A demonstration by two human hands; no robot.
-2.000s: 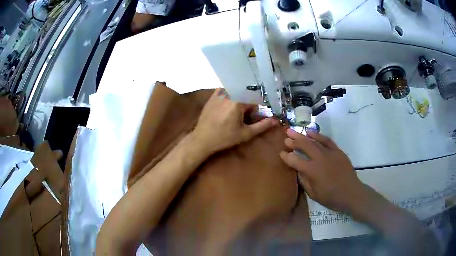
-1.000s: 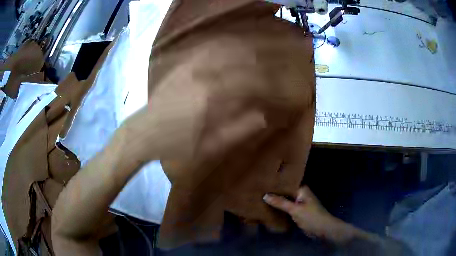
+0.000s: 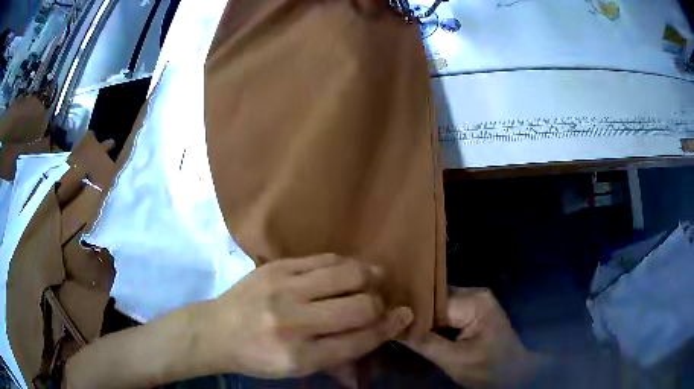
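A brown panel (image 3: 319,137) runs from the presser foot area (image 3: 411,9) at the top down past the table's front edge. My left hand (image 3: 327,315) grips the lower part of the panel with bent fingers. My right hand (image 3: 468,334) pinches the panel's lower right corner, where layered brown edges lie together. Both hands are close together below the table edge. The needle is hidden, and the machine head is out of the picture.
White lining (image 3: 160,205) lies left of the panel. A heap of brown and white pieces (image 3: 38,281) is at the far left, near a dark board (image 3: 118,106). A printed ruler scale (image 3: 563,129) runs along the table. White material (image 3: 654,296) is at the lower right.
Both hands have left the needle area and come down to the panel's lower end. My left hand, blurred mid-panel a second ago, is now beside my right. The view has tilted downward.
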